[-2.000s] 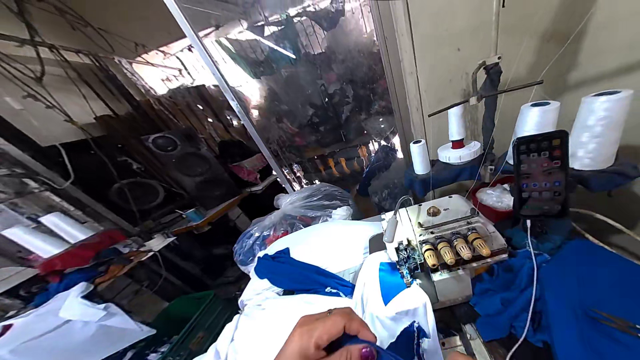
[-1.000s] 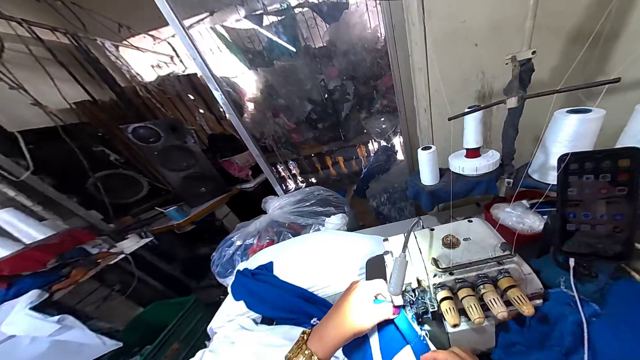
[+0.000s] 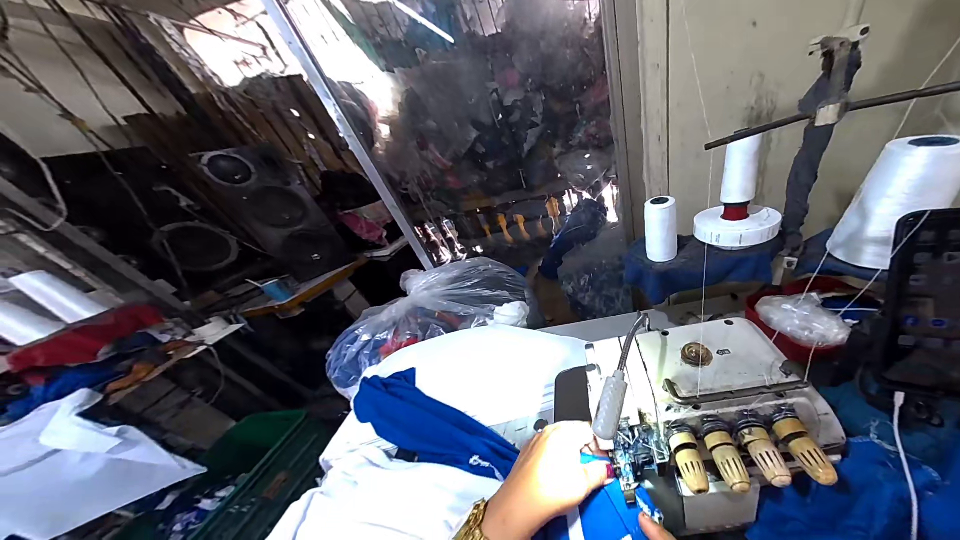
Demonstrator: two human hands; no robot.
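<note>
My left hand [image 3: 551, 476], with a gold-coloured watch or bracelet at the wrist, grips blue fabric with a white stripe [image 3: 611, 510] beside the presser foot of an overlock sewing machine [image 3: 724, 367]. Of my right hand [image 3: 654, 527] only a fingertip or thumb shows at the bottom edge, touching the same fabric; its grip is hidden. A small gooseneck lamp [image 3: 611, 405] hangs over the needle area. Several tan tension knobs [image 3: 724, 457] line the machine's front. White cloth [image 3: 480, 375] and a blue piece [image 3: 427, 420] lie left of the machine.
A clear plastic bag [image 3: 442, 300] sits behind the white cloth. White thread cones [image 3: 892, 199] stand at the back right, near a phone [image 3: 926, 300] with a white cable [image 3: 906, 465]. A green crate [image 3: 262, 472] and white fabric [image 3: 82, 465] are at the left; dark loudspeakers [image 3: 270, 202] stand behind.
My left hand has moved from the bottom edge up to the machine's presser foot with the blue fabric. The view has shifted, bringing the machine closer.
</note>
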